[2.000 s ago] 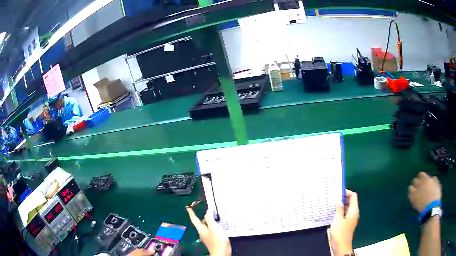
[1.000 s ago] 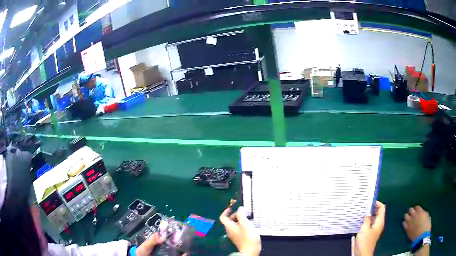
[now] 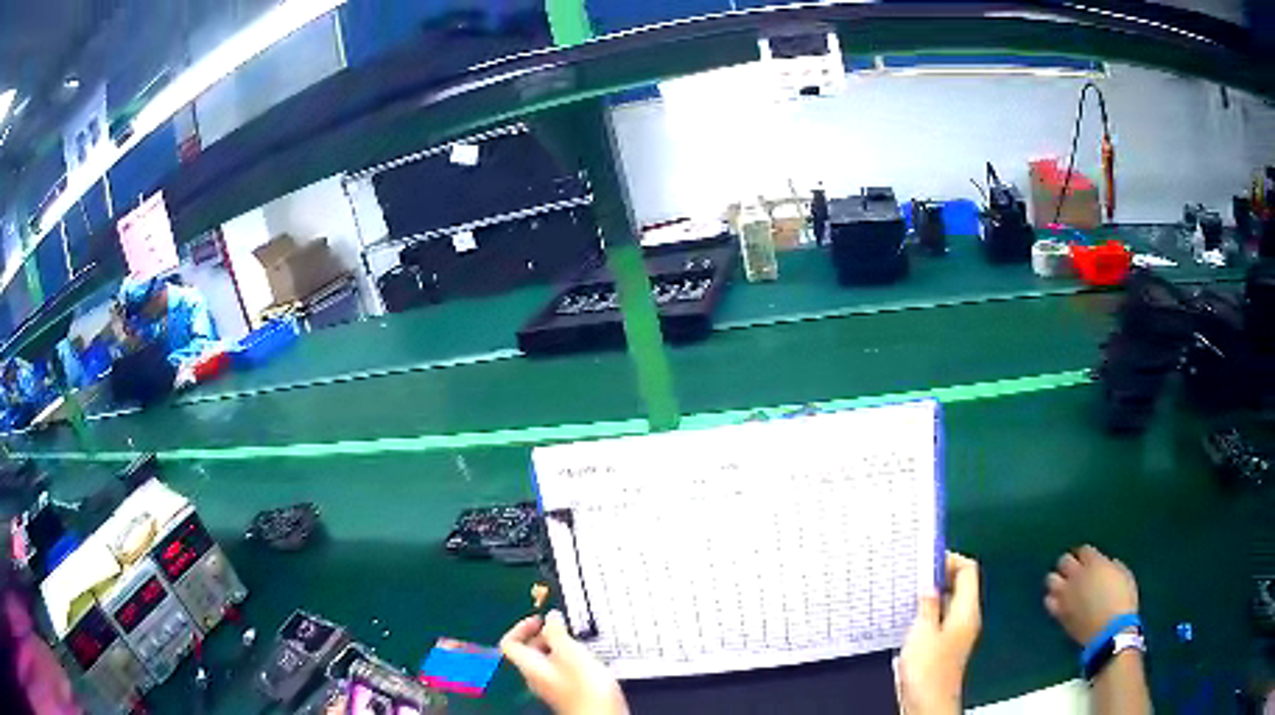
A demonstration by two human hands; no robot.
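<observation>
A blue-edged clipboard [image 3: 941, 489] with a white printed grid form [image 3: 741, 559] is held up in front of me, its dark clip [image 3: 571, 573] on the left side. My left hand [image 3: 564, 668] grips the lower left corner; a small orange-brown tip shows above its fingers, and I cannot tell what it is. My right hand [image 3: 942, 636] grips the lower right edge. Both hands are bare and partly cut off by the bottom edge.
Power supplies [image 3: 140, 601] with red digits stand left. Grey-black units [image 3: 301, 654] and a blue-pink card [image 3: 462, 666] lie lower left. Dark assemblies [image 3: 496, 532] lie behind. Another person's hand [image 3: 1093, 596] with a blue wristband rests at right, near dark stacked housings [image 3: 1140, 349]. A large black tray [image 3: 629, 296] lies on the far bench.
The view has swung right, then back left. The clipboard stays in both hands. The neighbour's hand at left that handled a unit is no longer visible; the blue-pink card lies flat.
</observation>
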